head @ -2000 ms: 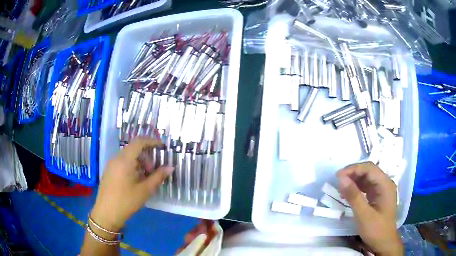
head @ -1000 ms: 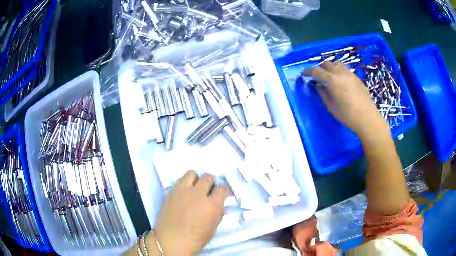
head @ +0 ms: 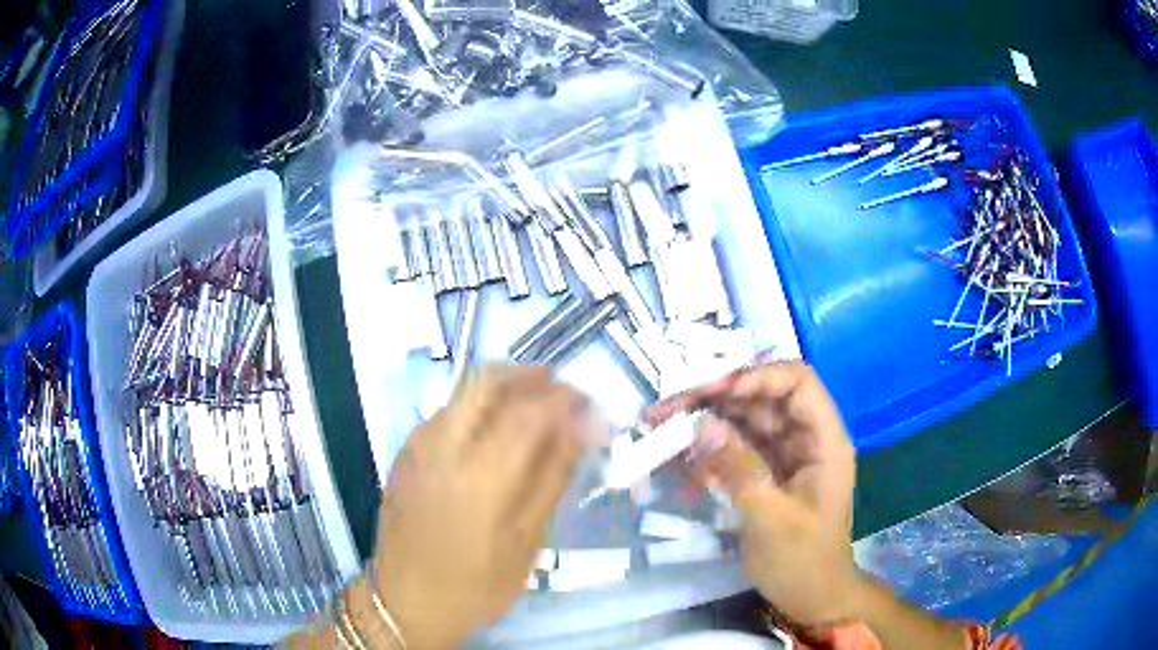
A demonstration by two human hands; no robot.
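My right hand point(head: 777, 489) is over the near right part of the middle white tray point(head: 340, 305). It holds a white sleeve point(head: 654, 453) between thumb and fingers, with a thin pale tip sticking out at its lower left end. A dark red line shows along the fingers above it. My left hand point(head: 470, 495) is blurred, close to the left of the sleeve; its fingertips are bent and I cannot tell if they hold anything. Silver metal tubes point(head: 540, 260) stand in a row at the tray's far end. Loose white sleeves point(head: 591, 568) lie at the near end.
The right blue tray point(head: 845, 305) holds jumbled wired cores point(head: 1010, 260). The left white tray point(head: 108, 381) and a blue tray point(head: 32, 508) hold packed assembled units. A clear bag of tubes point(head: 508, 57) lies beyond the middle tray. Another blue tray point(head: 1124, 229) is at far right.
The view has swung right from the left tray. My right hand went to the right blue tray, then came back over the middle tray. My left hand has risen beside the held white sleeve.
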